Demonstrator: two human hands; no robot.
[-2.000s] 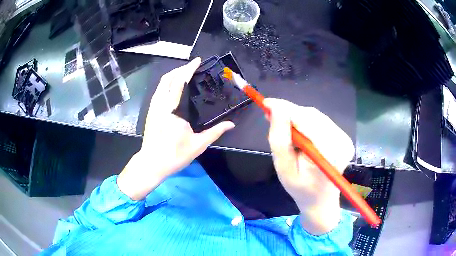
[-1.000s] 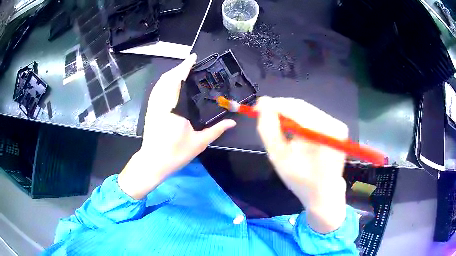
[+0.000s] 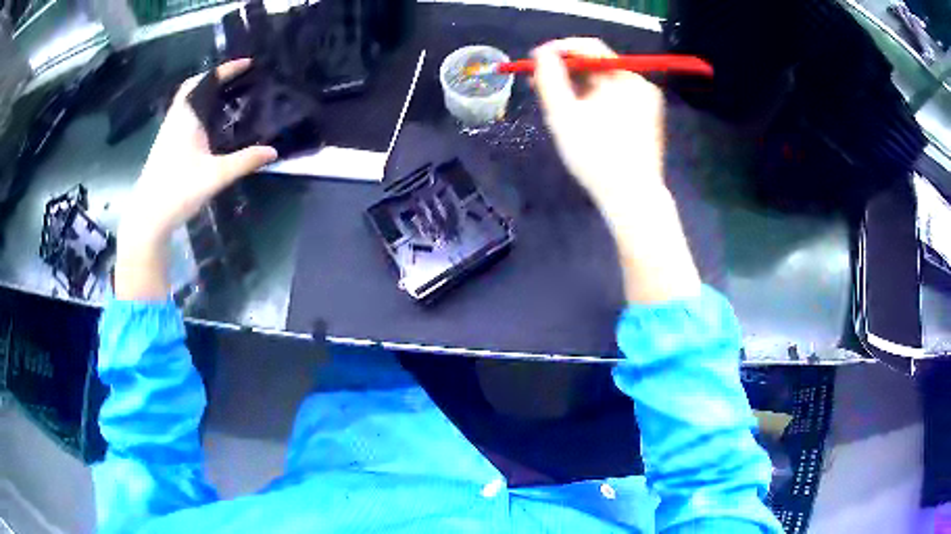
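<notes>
My right hand (image 3: 607,120) holds the red-handled brush (image 3: 647,66), its bristles inside the translucent grease cup (image 3: 477,96) at the back centre. A black plastic housing (image 3: 443,232) lies alone on the matt black mat in front of me, ribbed side up, turned at an angle. My left hand (image 3: 188,167) is at the back left, thumb and fingers around the edges of another black housing (image 3: 255,117). That housing is dark and partly blurred.
A black sheet with a white edge strip (image 3: 339,163) lies left of the cup. More black housings (image 3: 334,47) stand behind it. Tall black piles (image 3: 824,115) are at right. A loose black frame part (image 3: 75,242) is at far left. Wet specks lie by the cup.
My left hand has left the housing on the mat and moved to the back left, onto another housing. My right hand has moved the brush up from the housing into the cup.
</notes>
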